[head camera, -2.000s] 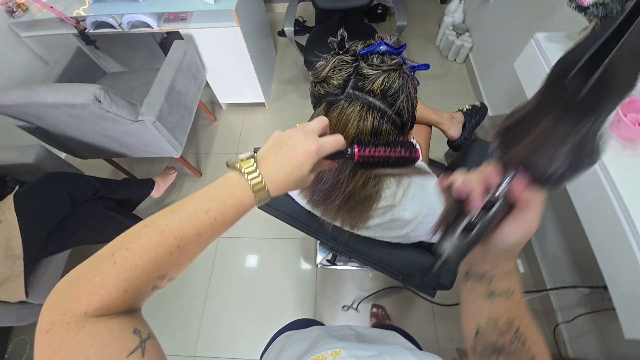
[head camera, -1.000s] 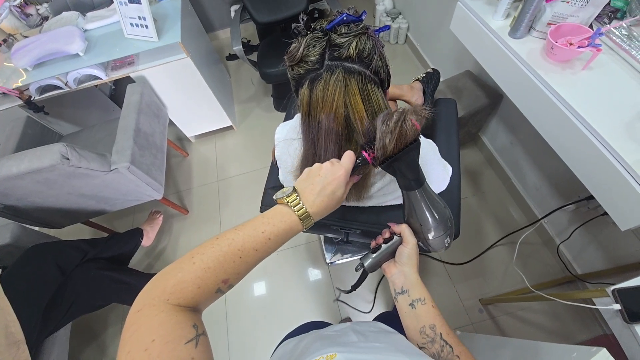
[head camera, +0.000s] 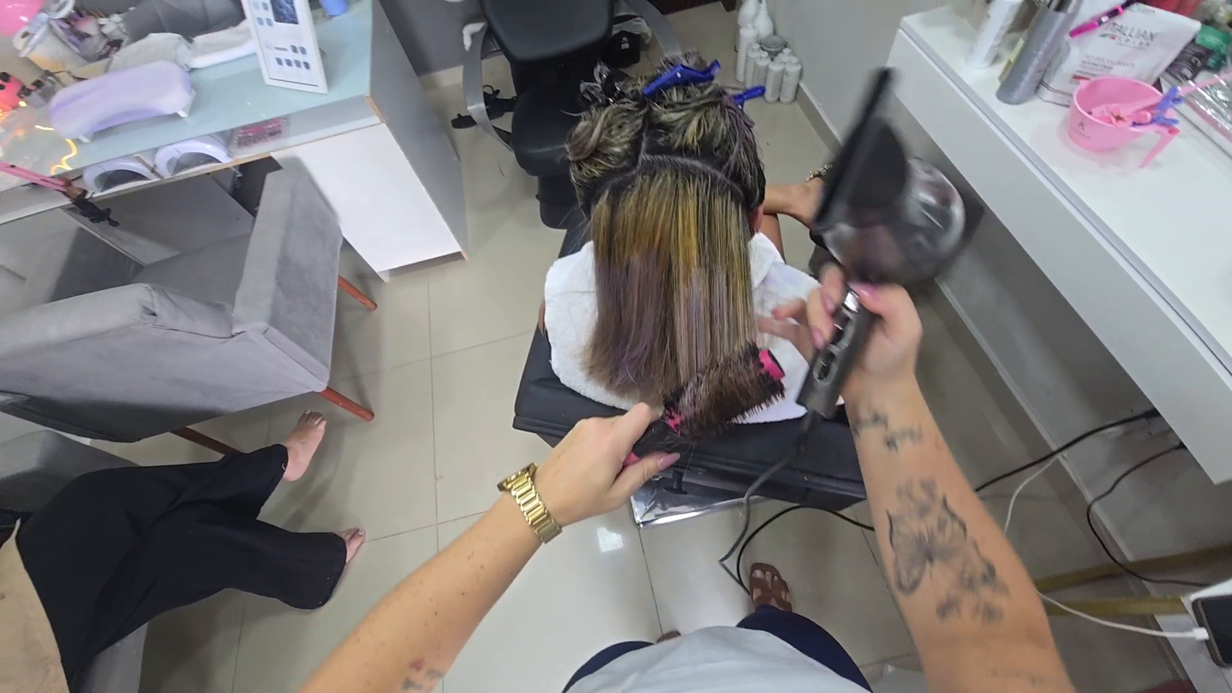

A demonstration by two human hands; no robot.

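Observation:
My left hand point(head camera: 602, 462) grips the handle of a round hairbrush point(head camera: 727, 393) with dark bristles and pink ends. The brush lies at the lower ends of the straight, loose hair point(head camera: 674, 279) of a seated person, with some strands around its bristles. My right hand point(head camera: 871, 332) holds a dark hair dryer point(head camera: 890, 217) by its handle, to the right of that person's head; its flat nozzle points up and is blurred. Blue hair clips point(head camera: 681, 77) hold the upper hair in sections. A white towel point(head camera: 575, 318) covers the shoulders.
A black salon chair point(head camera: 558, 409) bears the seated person. Dryer and other cords point(head camera: 1059, 448) run low at the right. On the white counter point(head camera: 1116, 226) stand a pink bowl point(head camera: 1107, 115) and bottles. A grey armchair point(head camera: 173, 327) and another person's legs point(head camera: 192, 520) are at the left.
The brush has gone from the right side of the hair, where it stood raised a second ago, down to the ends. The dryer has moved up and right, away from the brush.

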